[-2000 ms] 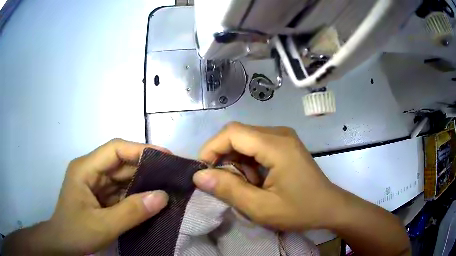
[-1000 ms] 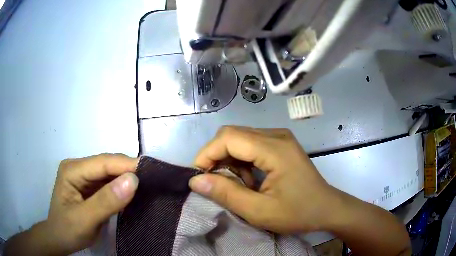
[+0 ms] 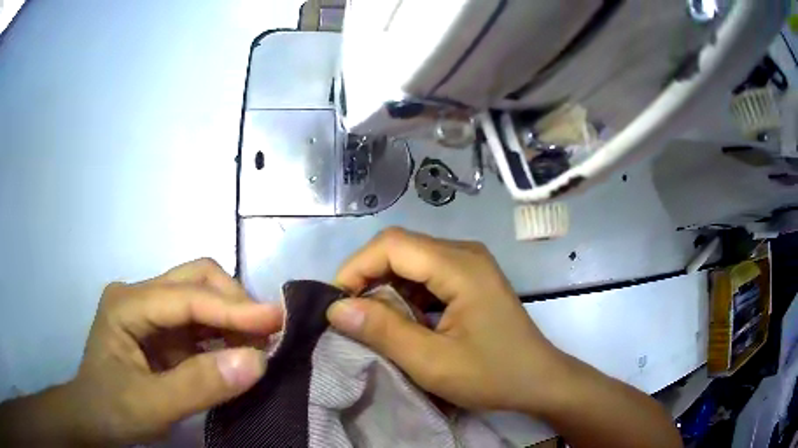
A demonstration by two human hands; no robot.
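Observation:
A dark brown, finely striped band [image 3: 262, 404] is joined to a soft beige-grey garment piece [image 3: 343, 385], held in front of the machine bed at the bottom centre. My right hand [image 3: 437, 324] pinches the band's top edge where it meets the beige-grey cloth, between thumb and forefinger. My left hand [image 3: 166, 346] is at the band's left edge, with fingertips and thumb on either side of it. The edge there curls towards the fingers. The lower part of the garment piece runs out of the picture.
The white sewing machine head [image 3: 525, 79] hangs over the upper middle. The needle plate [image 3: 372, 175] and a round perforated disc [image 3: 435, 181] lie in the bed [image 3: 289, 245]. A ribbed white knob [image 3: 541, 221] is below the head. A yellow-brown box [image 3: 739, 315] stands far right.
My left fingers have moved right along the band, and its upper left corner has drawn in towards my right hand. My right hand keeps its pinch. The view has shifted slightly.

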